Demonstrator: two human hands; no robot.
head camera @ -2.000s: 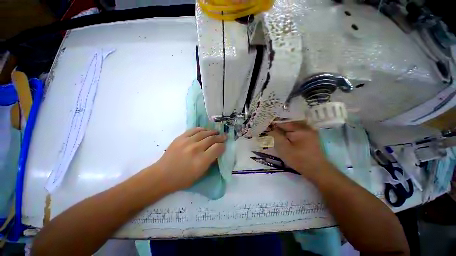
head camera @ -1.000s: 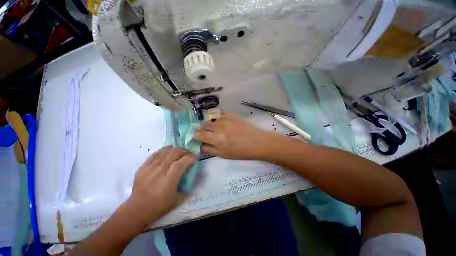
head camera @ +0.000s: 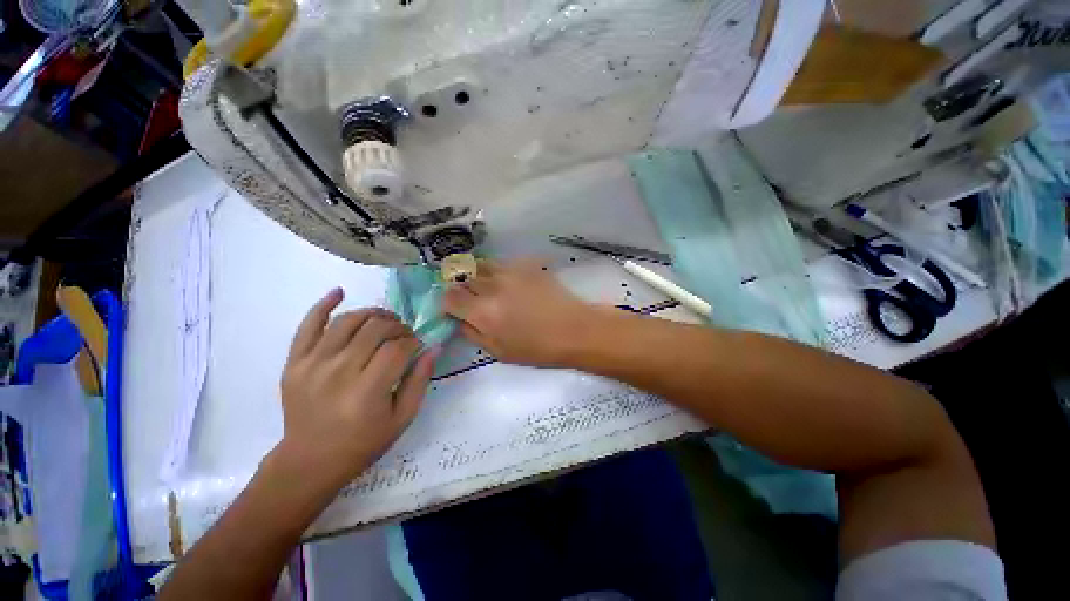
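A mint-green cloth piece (head camera: 415,294) lies at the needle area of the off-white sewing machine (head camera: 563,106), partly hidden by my hands and the machine head. My right hand (head camera: 510,311) has its fingertips closed on the cloth, just in front of the tan block (head camera: 458,269). My left hand (head camera: 352,382) is at the cloth's left side, its fingers spread and slightly raised, the thumb near the cloth's lower end. I cannot tell if it grips the cloth. The needle tip is hidden.
Right of the needle area lie dark snips (head camera: 610,248), a white-handled tool (head camera: 666,285), mint-green strips (head camera: 733,241) and dark-handled scissors (head camera: 909,294). A white lined paper strip (head camera: 190,352) lies at left, beside a blue basket (head camera: 116,434). The tension dial (head camera: 373,170) juts from the head.
The view has turned and shifted right. My right hand has moved from beside the machine head to the cloth in front of the needle. My left hand has lifted and spread its fingers.
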